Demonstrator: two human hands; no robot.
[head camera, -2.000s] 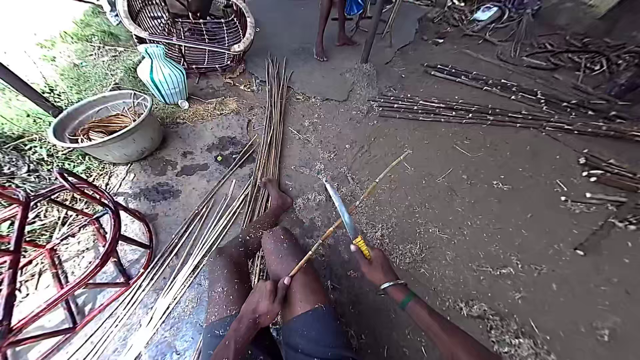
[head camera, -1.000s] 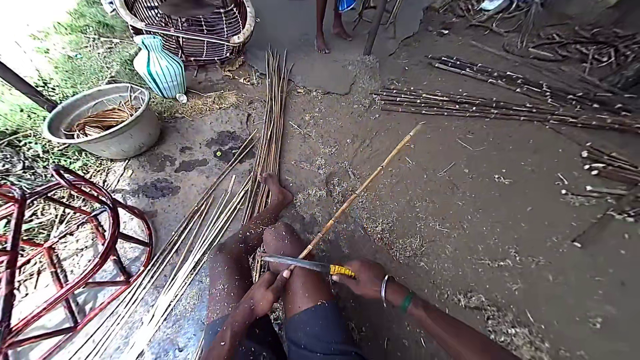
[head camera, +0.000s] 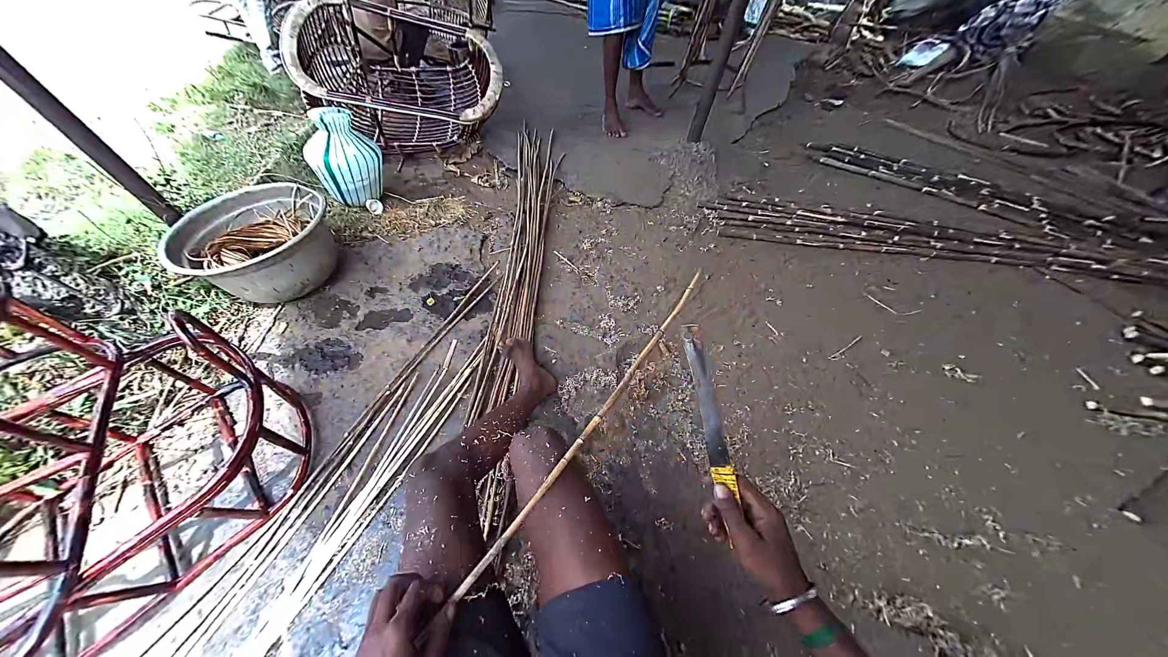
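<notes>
My left hand (head camera: 408, 613) is closed around the lower end of a cane stick (head camera: 589, 429), which slants up and to the right across my thighs. In my right hand (head camera: 753, 529) is a knife (head camera: 706, 401) with a yellow handle, its blade pointing up and away from me. The blade stands to the right of the stick, apart from it. A bundle of thin canes (head camera: 525, 246) lies on the ground beneath my foot, and pale split strips (head camera: 392, 493) fan out to the left of my legs.
Left are a red-brown cane frame (head camera: 251, 429), a grey tub (head camera: 292, 265) with coiled strips, a striped pot (head camera: 345, 160) and a round wicker chair (head camera: 488, 82). Dark canes (head camera: 912, 233) lie at right. A person (head camera: 620, 73) stands near a post (head camera: 718, 73). Shavings litter the ground.
The knife was across the stick near my left hand one second ago; my right hand has moved it right, off the stick. My left hand has moved down and left with the stick.
</notes>
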